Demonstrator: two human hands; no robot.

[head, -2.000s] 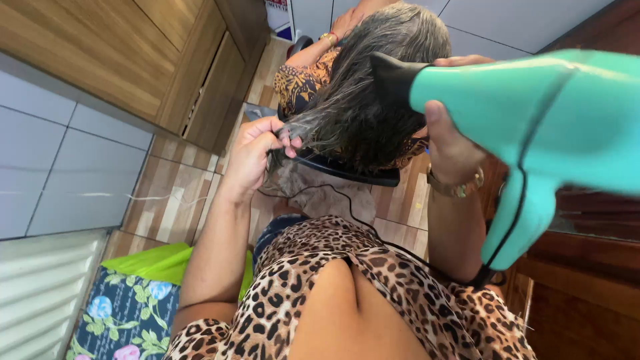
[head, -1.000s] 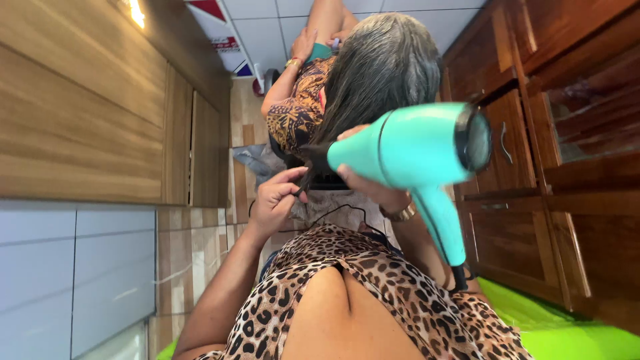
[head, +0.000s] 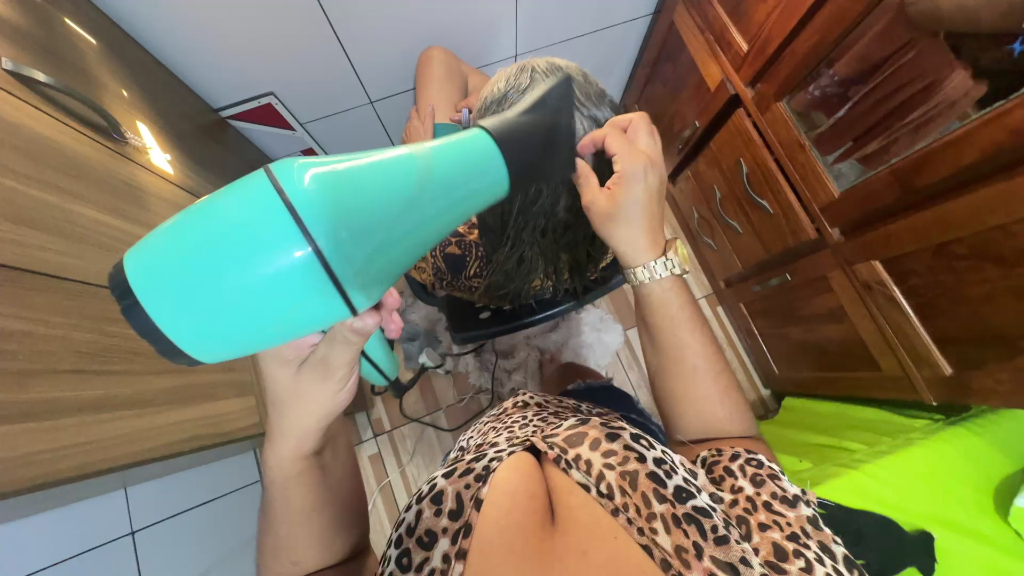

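A turquoise hair dryer (head: pixel 320 240) with a black nozzle (head: pixel 532 136) is in my left hand (head: pixel 320 368), which grips it near the top of its handle. Its nozzle points up and right, over the head of a seated person seen from behind. That person's hair (head: pixel 544 240) is grey at the crown and hangs dark and loose down the back. My right hand (head: pixel 628 184), with a gold watch at the wrist, is beside the nozzle at the right side of the head. Its thumb and curled fingers are near each other; whether hair is between them cannot be told.
The person sits on a black chair (head: pixel 520 316). A black cord (head: pixel 448 424) hangs below the dryer. Wooden cabinets with metal handles (head: pixel 752 188) stand at the right, a lighter wood cabinet (head: pixel 112 360) at the left. Bright green cloth (head: pixel 904 464) lies at lower right.
The dryer has passed from my right hand to my left. My left hand no longer holds the ends of the hair; my right hand is now up beside the head. The view has shifted.
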